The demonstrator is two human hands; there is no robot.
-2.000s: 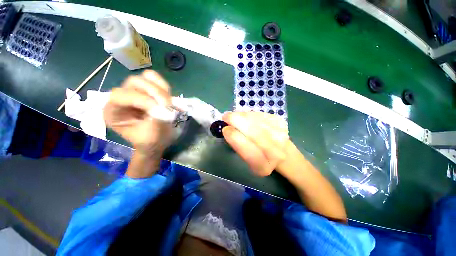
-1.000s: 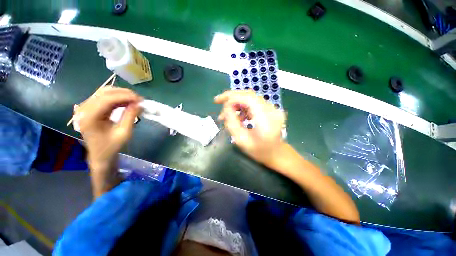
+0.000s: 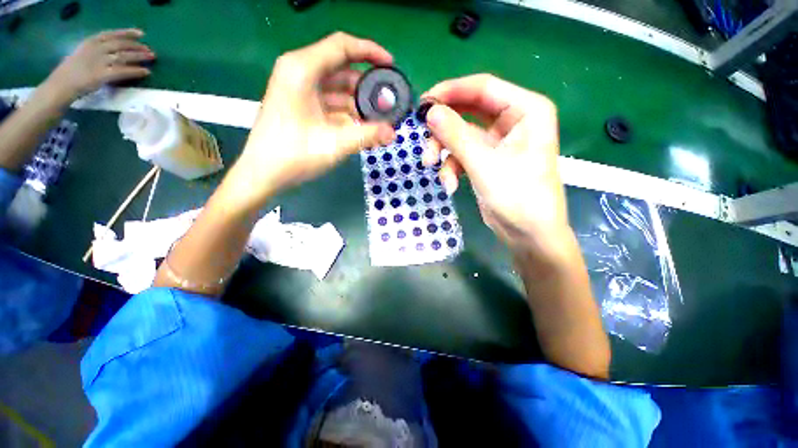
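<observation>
My left hand [image 3: 306, 114] holds a black round housing [image 3: 370, 85] by its edge, its ring face towards me, raised over the rail. My right hand [image 3: 503, 144] pinches a small dark round insert [image 3: 424, 111] just right of the housing; I cannot tell if the two touch. The whitish parts tray [image 3: 411, 210] with rows of dark round dots lies below both hands, its top end partly hidden by my fingers.
White bottle [image 3: 179, 144], wooden stick [image 3: 122, 203] and crumpled wipes [image 3: 293, 245] lie left. Clear plastic bags [image 3: 626, 271] lie right. Another person's hand [image 3: 107, 61] reaches over the green belt [image 3: 227, 44] at upper left. A housing [image 3: 618, 129] sits on the belt.
My left hand has moved from the wipe up to the rail and now holds a housing. My right hand has risen beside it with the insert. Another person's hand has come in at upper left.
</observation>
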